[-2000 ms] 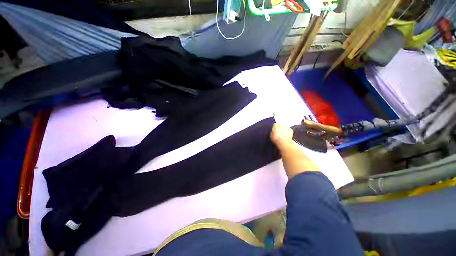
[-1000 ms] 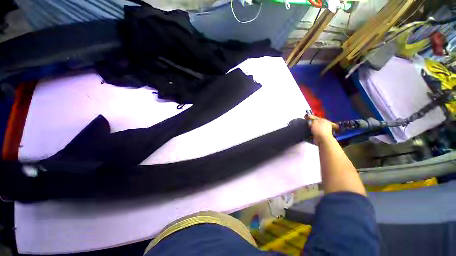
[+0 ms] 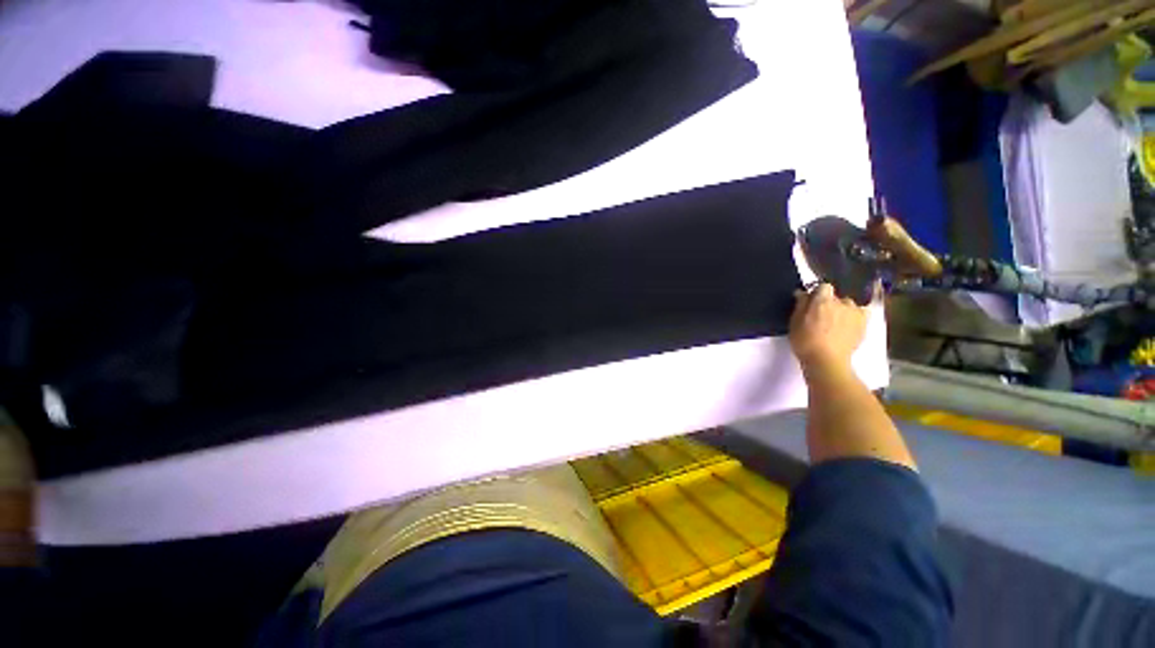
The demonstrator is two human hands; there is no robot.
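Observation:
Black trousers point(image 3: 507, 291) lie on the pale table cover point(image 3: 380, 468). One leg runs right to a squared hem, and another part is spread above it. A white label point(image 3: 55, 405) shows at the left. My right hand point(image 3: 830, 327) pinches the lower corner of the hem. The iron point(image 3: 839, 257) sits just beyond the hem at the table's right end, its tan handle point(image 3: 902, 248) free of my hand. A blurred tan shape point(image 3: 13, 487) is cut off by the left edge; I cannot tell whether it is my left hand.
More black cloth point(image 3: 545, 38) lies at the far side. The wrapped hose point(image 3: 1039, 281) runs right from the iron. A yellow crate point(image 3: 697, 513) is below the near edge. Blue-grey cloth point(image 3: 1013, 506) is at the lower right, and wooden strips point(image 3: 1064, 44) are at the upper right.
The view has shifted down and closer. My right hand has come off the iron and now holds the hem corner. The leg lies flatter and wider, and the iron is uncovered again.

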